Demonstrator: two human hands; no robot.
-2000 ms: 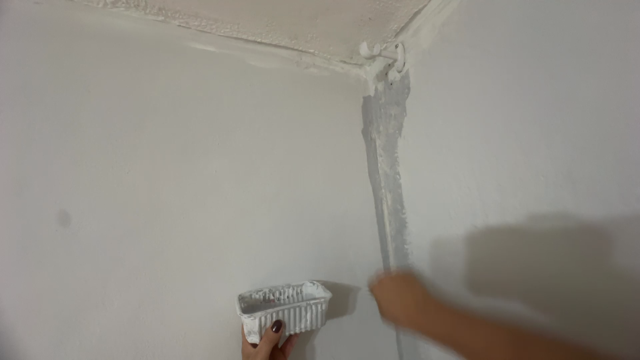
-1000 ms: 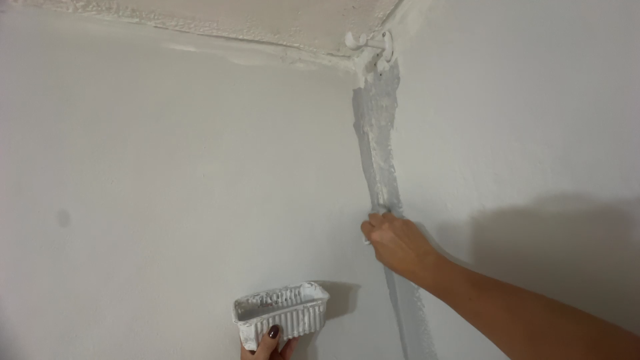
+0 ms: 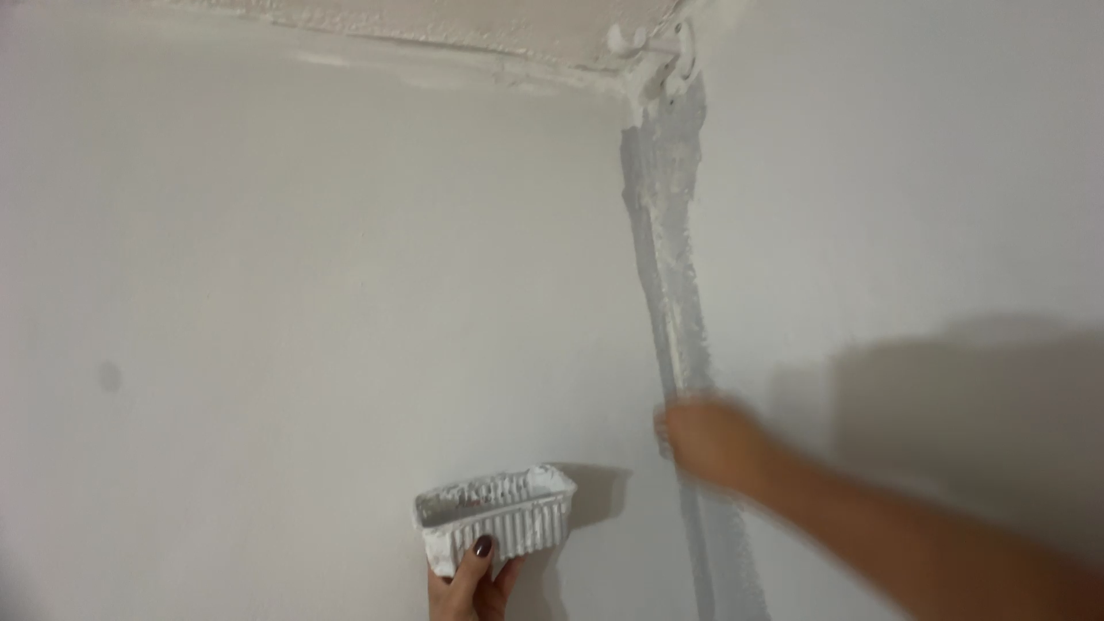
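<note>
My left hand (image 3: 474, 582) holds a ribbed, paint-smeared plastic tub (image 3: 496, 517) from below, with the thumb on its near side. Inside, the tub is coated with white and grey residue. My right hand (image 3: 707, 440), blurred, is at the wall corner, up and to the right of the tub, with its fingers curled. Whatever it may grip is hidden by the fingers and the blur. A wet-looking grey strip of paint (image 3: 681, 250) with rough edges runs down the corner, above and below that hand, with paler streaks along its middle.
White curtain-rod-like fittings (image 3: 651, 43) stick out at the top of the corner. A textured ceiling edge (image 3: 448, 39) runs along the top left. Pale walls (image 3: 345, 285) meet at the corner, and a broad arm shadow (image 3: 957, 405) falls on the right one.
My right hand moved up along the corner strip between the first two frames and is lower again now. My left hand still holds the tub.
</note>
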